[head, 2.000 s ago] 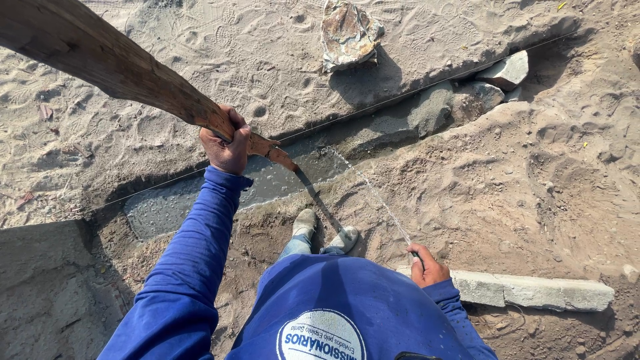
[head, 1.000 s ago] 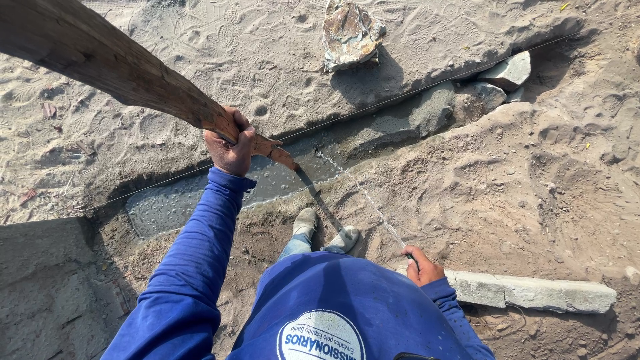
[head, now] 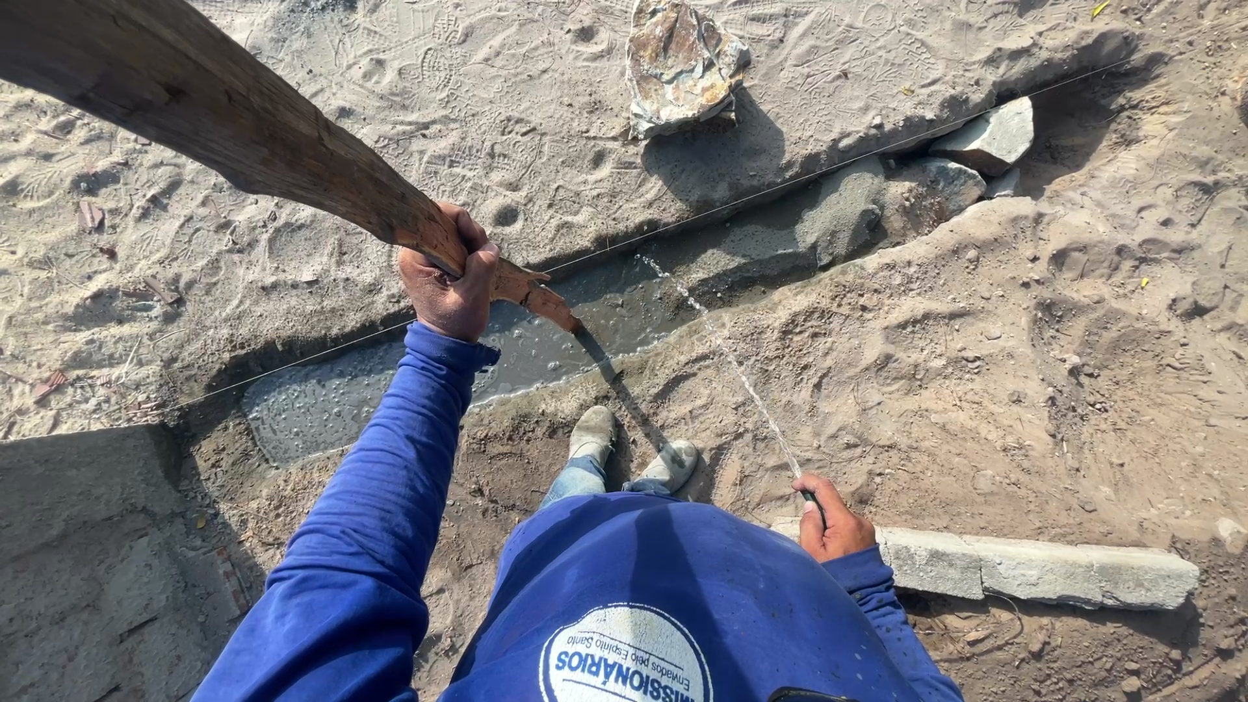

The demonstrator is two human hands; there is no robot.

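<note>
My left hand (head: 453,278) is closed around a rough wooden pole (head: 292,146), near its narrow lower end. That end reaches over grey, bubbly wet slurry (head: 322,400) in a narrow trench. In my right hand (head: 834,522), to the right of my torso, is a dark hose end, of which only a short part shows. A thin stream of water (head: 741,375) runs from it up and left into the trench, landing right of the pole's tip. A taut string line (head: 721,203) runs along the trench.
A large rock (head: 682,68) sits on the sand beyond the trench. Several stones (head: 990,136) lie in the trench's right end. A concrete post (head: 1043,570) lies at the right, and a concrete slab (head: 88,546) is at the lower left. My shoes (head: 593,436) stand beside the trench's near edge.
The stream's landing place has moved to the right along the trench. Both hands keep their holds.
</note>
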